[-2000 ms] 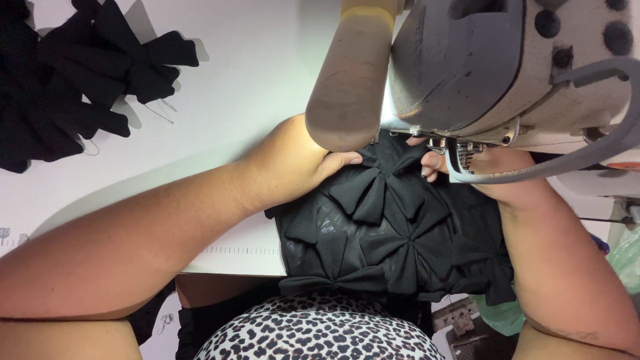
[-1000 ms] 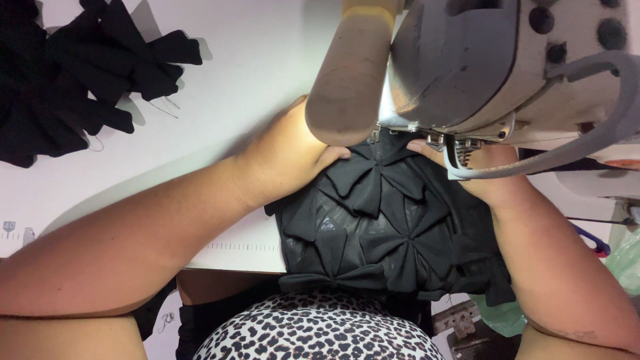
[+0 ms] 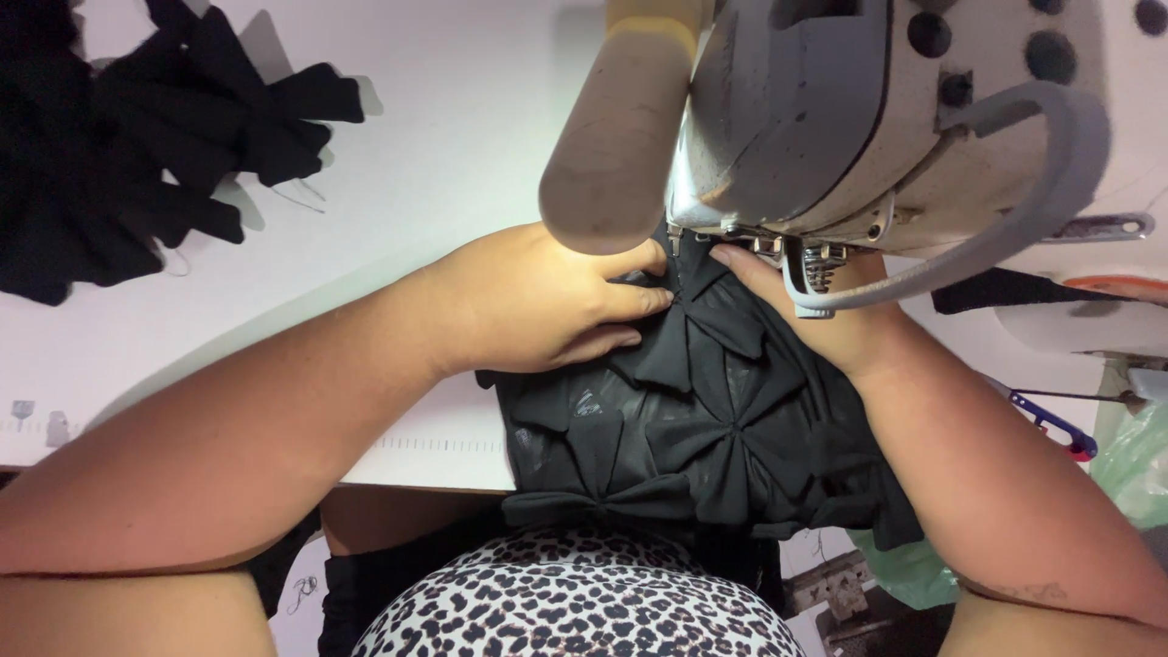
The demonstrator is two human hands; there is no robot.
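Note:
Black fabric with several folded, bow-like pieces (image 3: 730,429) lies under the head of a sewing machine (image 3: 785,119) and hangs over the table's front edge. My left hand (image 3: 547,301) rests on its left side, with the fingertips on a bow piece just below the presser foot (image 3: 675,239). My right hand (image 3: 821,310) is on the fabric's right side, partly hidden behind the machine's thread guard and grey curved lever; its thumb tip touches the cloth right of the foot. Neither hand plainly grips the cloth.
A heap of black fabric pieces (image 3: 164,137) lies on the white table (image 3: 420,119) at the upper left. A rounded lamp-like part (image 3: 616,137) hangs above my left hand. Blue-handled scissors or a similar tool (image 3: 1049,424) and green plastic (image 3: 1136,456) are at the right.
The fingers of my left hand have moved right, onto the bow piece near the presser foot. My right thumb stays beside the foot, where it was a second ago.

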